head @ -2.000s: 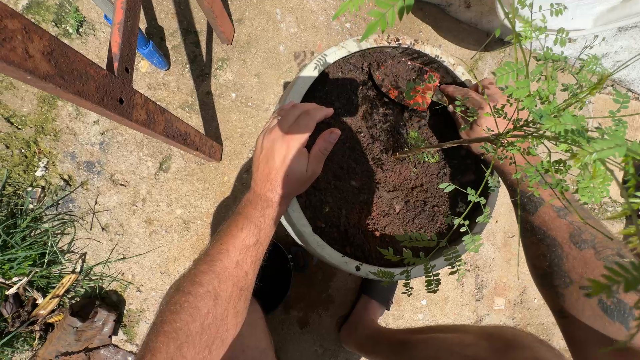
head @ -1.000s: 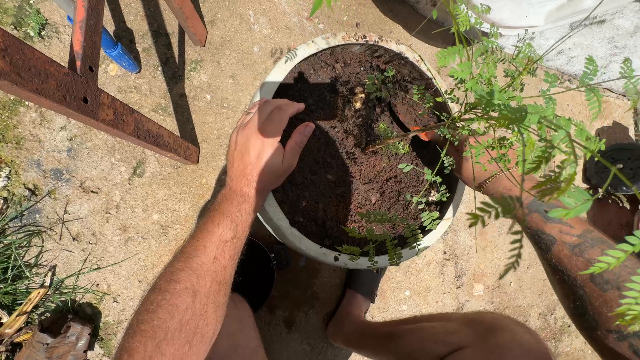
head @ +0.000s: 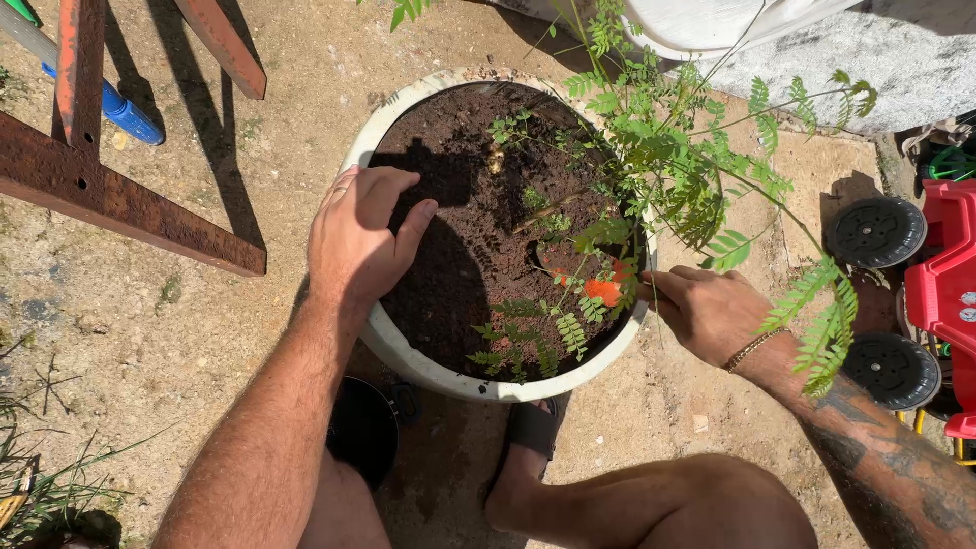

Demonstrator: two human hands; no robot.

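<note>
A round pale planter (head: 427, 372) holds dark soil (head: 450, 282). My left hand (head: 366, 229) rests on its left rim, thumb and fingers apart over the soil, holding nothing. At the right rim my right hand (head: 698, 309) is closed on the handle of an orange hand trowel (head: 604, 291); the trowel's blade is partly in the soil and partly behind leaves. A leafy green plant (head: 671, 152) with a thin woody stem (head: 553, 211) leans from the soil toward the upper right. A pale lump (head: 496, 160) lies on the soil.
A rusty metal frame (head: 137, 206) stands at the left, near a blue-ended pole (head: 130, 114). A black pot (head: 366, 431) is below the planter. White cloth-like material (head: 732, 23) lies at the top right, and a red toy vehicle (head: 945, 267) with black wheels stands at the right.
My right hand with the trowel has moved from the planter's upper right toward its lower right rim. My left hand stays on the left rim. The view has shifted somewhat.
</note>
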